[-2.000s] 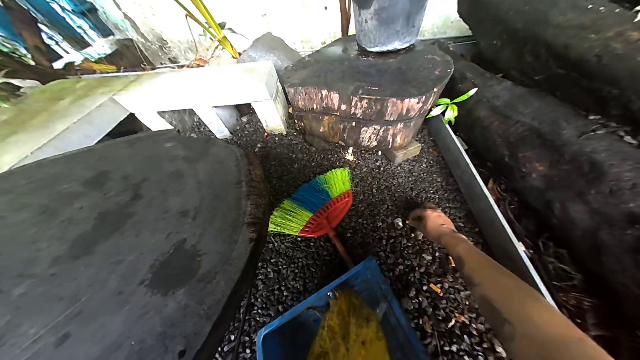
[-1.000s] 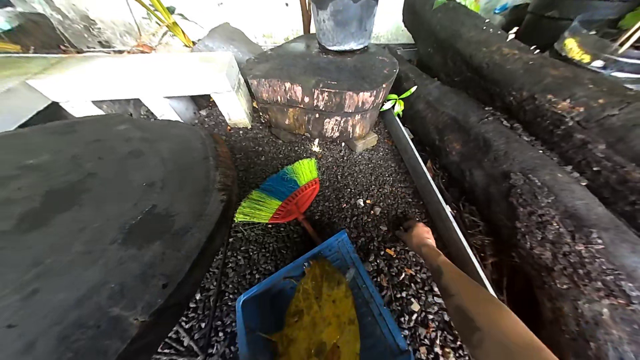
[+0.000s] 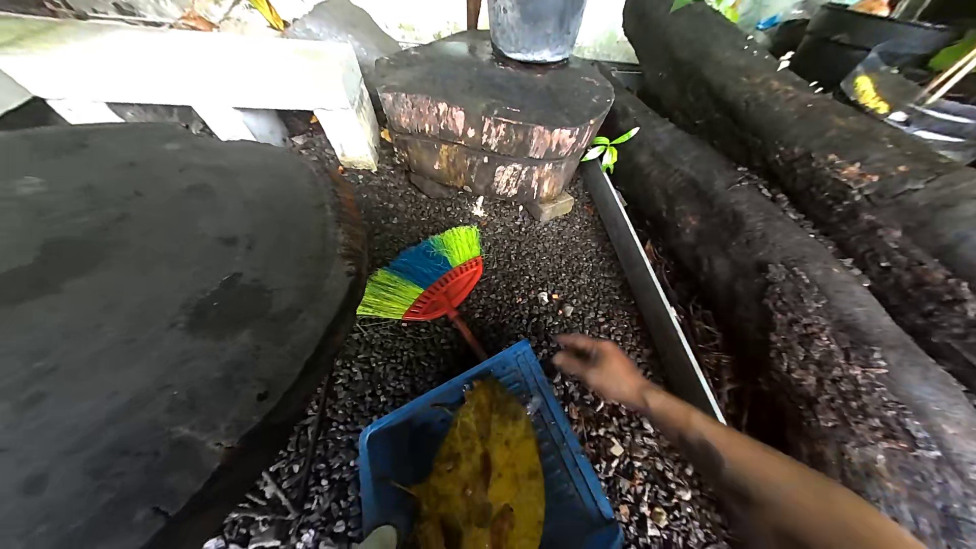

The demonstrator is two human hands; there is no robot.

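Observation:
My right hand point(image 3: 598, 367) reaches in from the lower right, just off the right rim of a blue plastic bin point(image 3: 560, 435). Its fingers are partly curled and blurred, and whether they hold anything cannot be told. A large yellow-brown leaf point(image 3: 484, 473) lies in the bin. Beyond the bin, a broom point(image 3: 446, 293) with green and blue bristles and a red head rests on the dark gravel point(image 3: 526, 259), its handle running behind the bin's rim. At the bottom edge, a small pale shape by the bin might be a fingertip; my left hand is not otherwise seen.
A round dark slab point(image 3: 168, 305) fills the left. A pale bench point(image 3: 191, 69) stands behind it. At the back, a grey bucket point(image 3: 536, 30) sits on a wooden stump point(image 3: 496, 114). A metal edging strip point(image 3: 648, 282) and thick dark logs point(image 3: 747, 252) run along the right.
My right hand was lower on the gravel to the right of the bin one second ago; now it is beside the bin's rim. The view has shifted.

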